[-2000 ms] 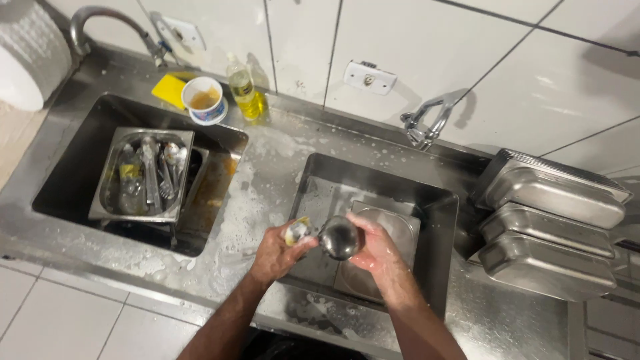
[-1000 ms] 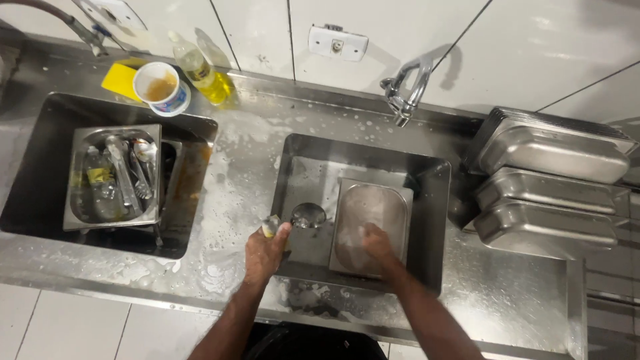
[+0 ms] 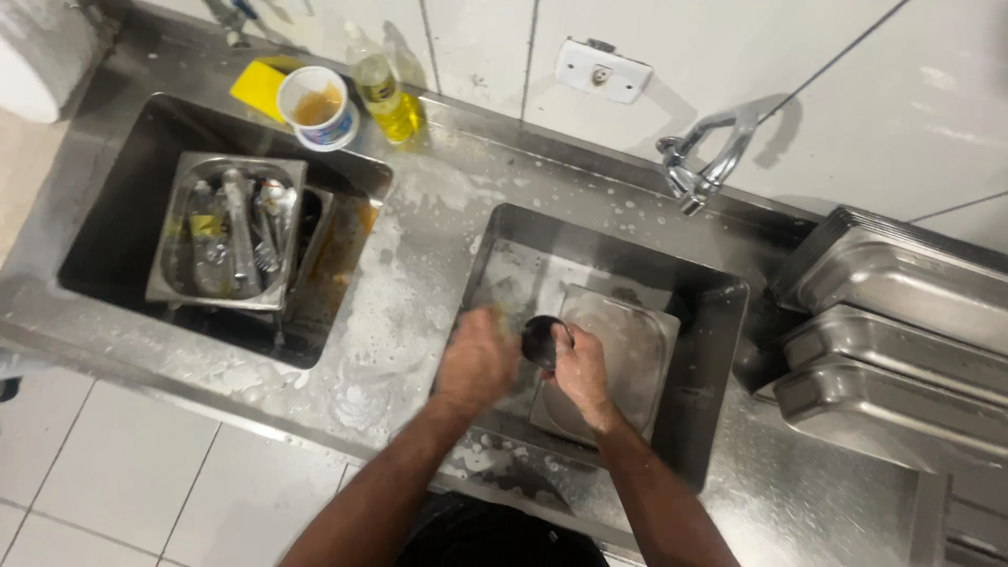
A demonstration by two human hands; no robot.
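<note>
Over the right-hand sink, my right hand grips a small round metal bowl by its rim, with the thumb near the edge. My left hand is blurred and curled just left of the bowl. A hint of yellow shows at its fingers, but what it holds is too blurred to tell. Beneath and to the right of my right hand, a rectangular stainless steel pan lies in the sink.
The left sink holds a steel pan of utensils. Behind stand a yellow sponge, a white tub and a bottle of yellow liquid. A faucet juts over the right sink; steel pans stand at right.
One second ago my right hand was on the rectangular pan and the round bowl lay in the sink beside it. Now the bowl is in my right hand, with my left hand close to it.
</note>
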